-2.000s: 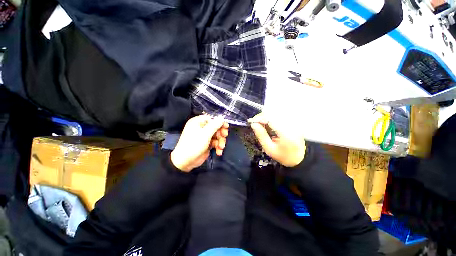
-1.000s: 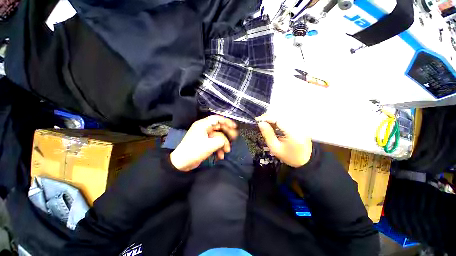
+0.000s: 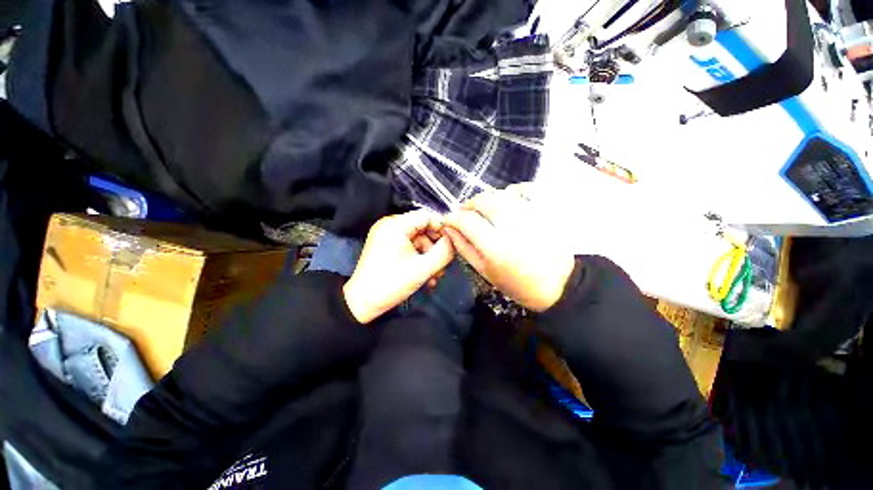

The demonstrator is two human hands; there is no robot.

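The plaid fabric (image 3: 479, 124), dark with white lines and gathered in pleats, lies on the white table in front of me. It runs out from beside the navy garment (image 3: 325, 86). My left hand (image 3: 397, 263) and my right hand (image 3: 512, 244) meet at the near edge of the plaid fabric. Thumb and fingers of both hands are pinched on this edge, their tips touching or nearly so. The fingers hide the pinched spot, and whether a thread is held there cannot be told.
The white sewing machine (image 3: 756, 124) stands at the right. Orange-and-black thread snips (image 3: 605, 164) lie below its needle area. Scissors with yellow and green loops (image 3: 731, 278) lie at the table's right front. Black cloth (image 3: 182, 105) hangs left; a cardboard box (image 3: 120, 278) stands below it.
My right hand has moved left along the plaid edge to meet my left hand, which has closed its fingers again. The view has shifted slightly.
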